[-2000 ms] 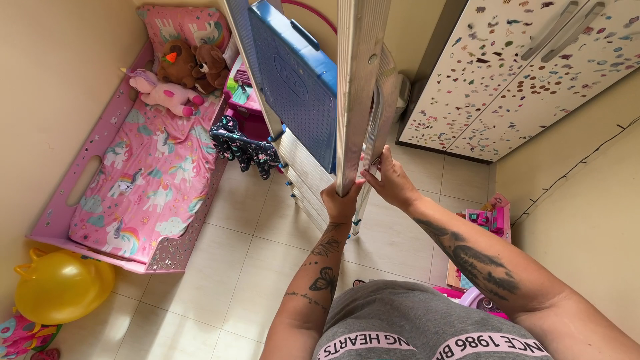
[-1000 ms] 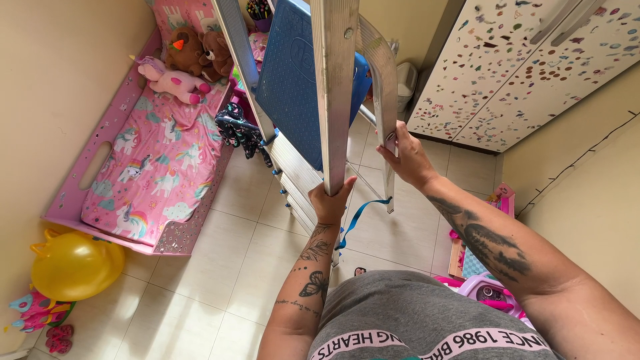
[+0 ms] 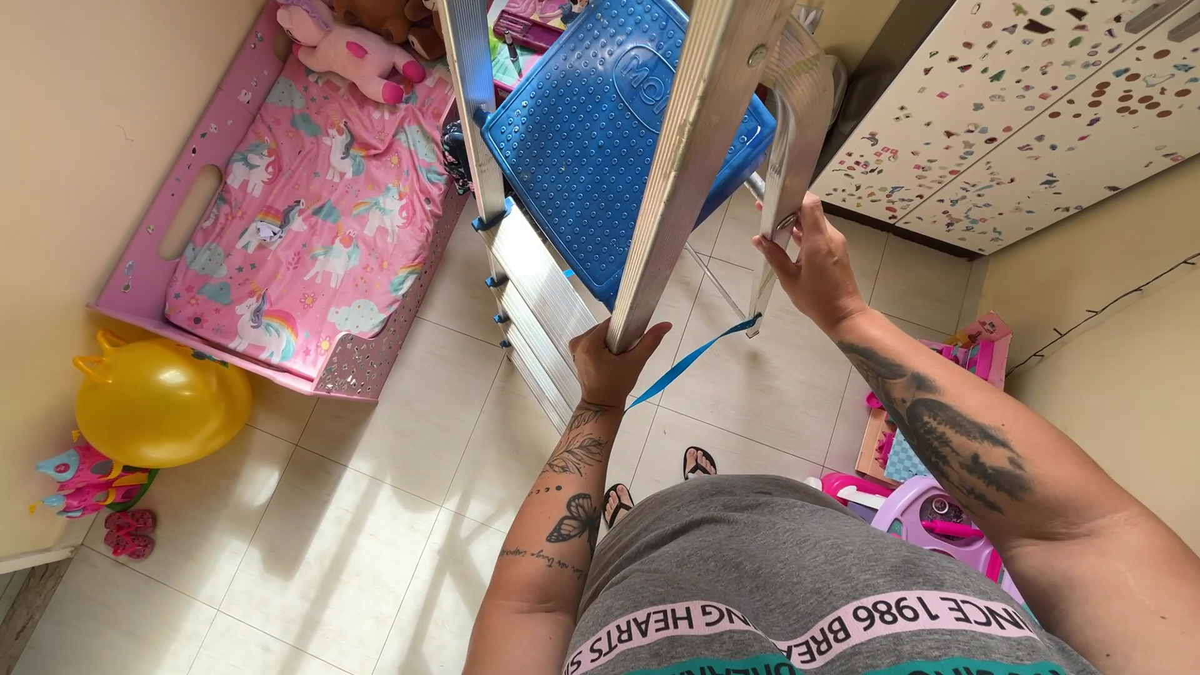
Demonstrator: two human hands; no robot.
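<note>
My left hand point(image 3: 611, 366) is closed around the near front rail of an aluminium stepladder point(image 3: 689, 178). My right hand point(image 3: 817, 264) grips the ladder's rear leg point(image 3: 795, 141), thumb and fingers around its edge. Between the rails a blue plastic platform point(image 3: 581, 131) with raised dots tilts steeply. Metal treads point(image 3: 539, 272) with blue end caps run down below it. A blue strap point(image 3: 689, 361) reaches from the foot end of the rear leg toward the front section, its other end hidden by my left arm.
On the left stands a pink child's bed point(image 3: 141, 309) with a plush unicorn point(image 3: 352, 52). A yellow bouncy ball point(image 3: 161, 401) and small pink sandals point(image 3: 129, 532) lie beyond its foot. A sticker-covered wardrobe point(image 3: 1012, 112) is at upper right, with pink and purple toys point(image 3: 928, 525) on the right.
The ladder's rear leg and front section have moved apart, and the blue strap has come into sight between them. The blue platform now shows more of its dotted face. Both hands have kept hold.
</note>
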